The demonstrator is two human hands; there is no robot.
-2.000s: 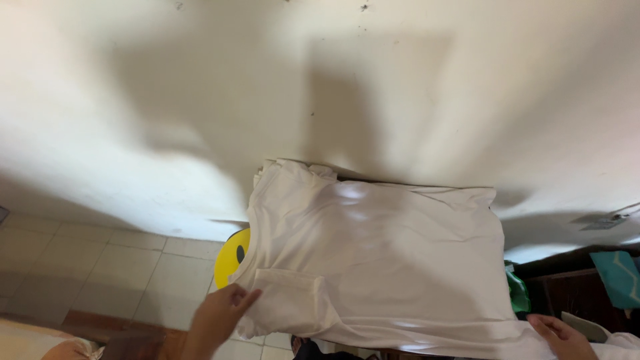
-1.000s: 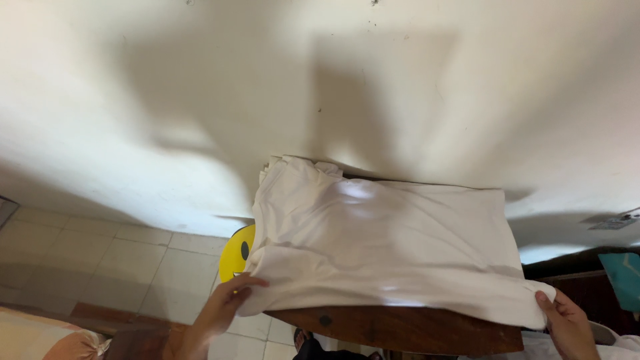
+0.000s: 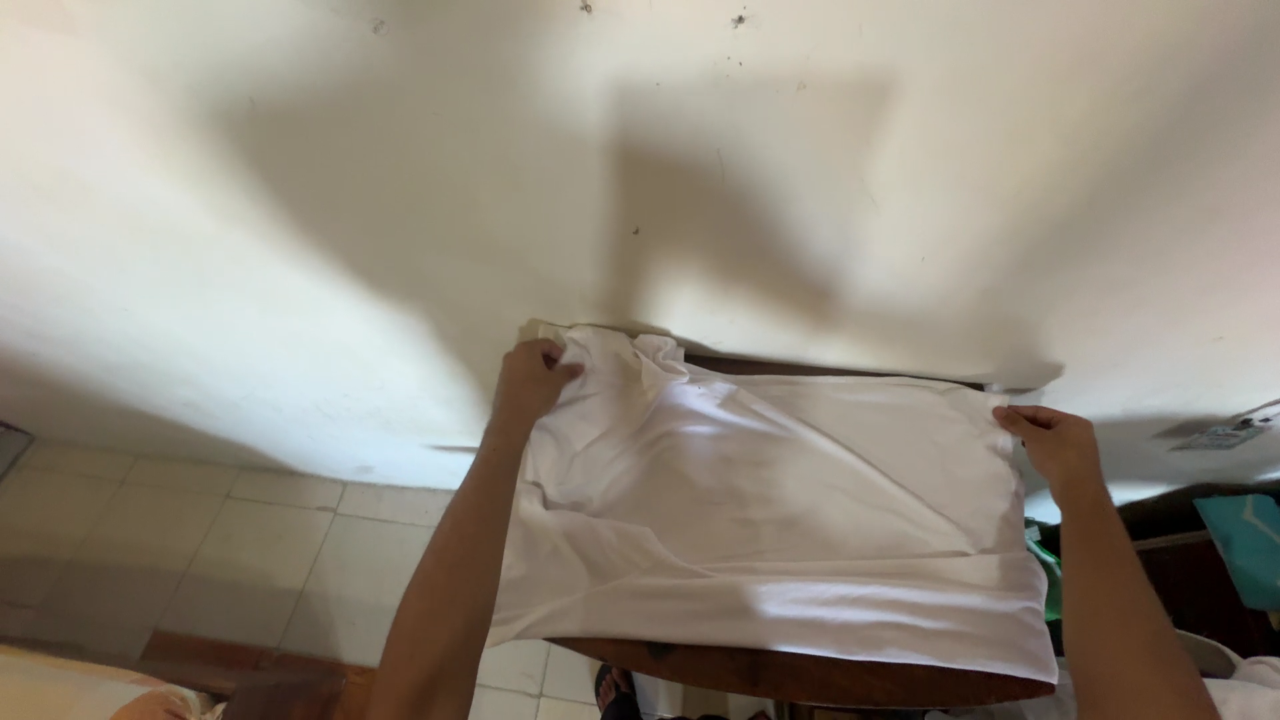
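A white cloth garment (image 3: pixel 800 490), probably a shirt, lies spread over a dark wooden tabletop (image 3: pixel 800 675) against the wall. At its far left corner, my left hand (image 3: pixel 533 382) pinches the fabric between thumb and fingers. The far right corner is gripped by my right hand (image 3: pixel 1055 445). Bunched folds lie near the far left edge, and creases run across the middle. The near edge of the fabric hangs close to the table's curved front edge, which shows below it.
Behind the table rises a pale wall (image 3: pixel 740 200). Floor tiles (image 3: pixel 250 540) lie at left, beside a patterned cushion or bedding (image 3: pixel 80 690). Green and teal items (image 3: pixel 1245 545) stand at right. A foot in a sandal (image 3: pixel 613 688) shows below the table.
Both hands have moved from the garment's near corners to its far corners, along the wall. The yellow smiley-face item seen at left before is now out of sight.
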